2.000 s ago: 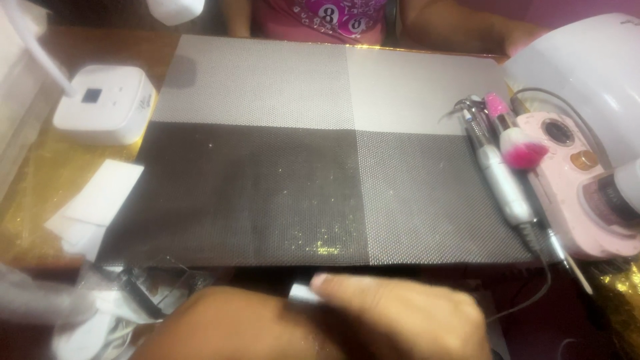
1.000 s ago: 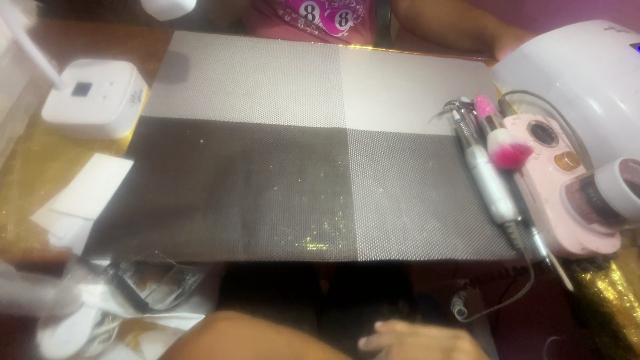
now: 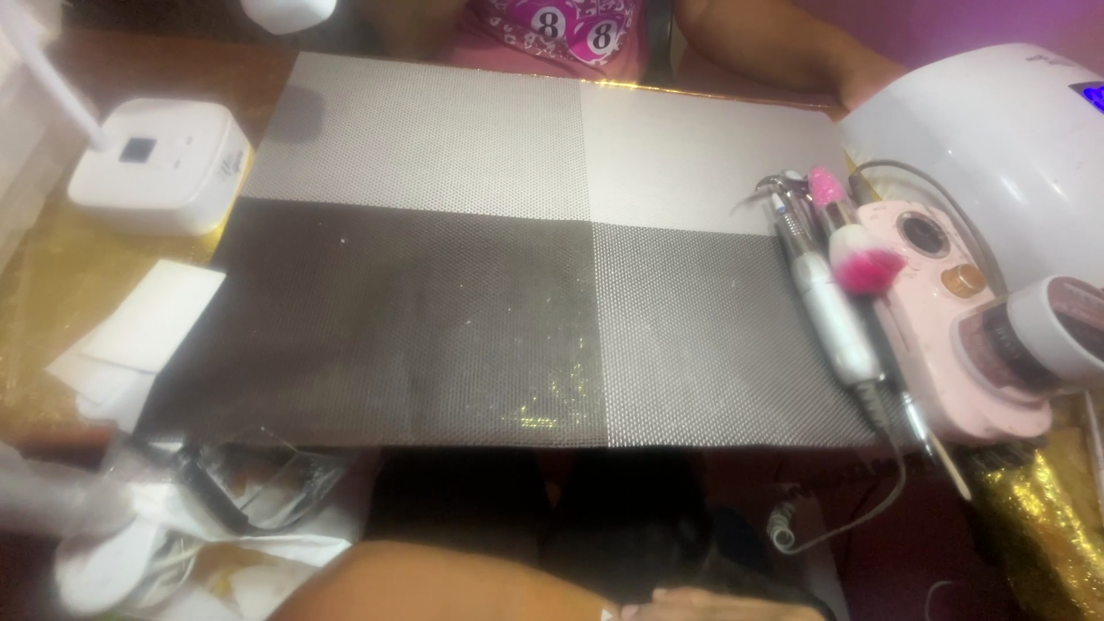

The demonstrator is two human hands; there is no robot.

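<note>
At the bottom edge, my right hand [image 3: 720, 605] shows only in part, its blurred fingers pointing left. A bare forearm or wrist [image 3: 448, 582] crosses the lower left, its end meeting those fingertips; my left hand cannot be made out apart from it. A tiny white bit [image 3: 606, 614] shows where the two meet, too small to name. Both lie below the near edge of a grey and black woven mat [image 3: 414, 328]. On the mat's right side lie a nail drill handpiece [image 3: 832, 319] and a pink-and-white brush [image 3: 862, 259].
A pink drill control unit [image 3: 923, 319] stands right, with a jar [image 3: 1026, 336] over it and a white nail lamp [image 3: 975, 164] behind. A white lamp base [image 3: 164, 172] and white pads [image 3: 155, 319] are left. A coiled cord [image 3: 780, 526] hangs down. Across sits a person [image 3: 561, 43].
My right hand has dropped lower and now shows only at the bottom edge. The white piece seen near its fingertips two seconds ago is mostly out of sight. The tools on the mat have not moved.
</note>
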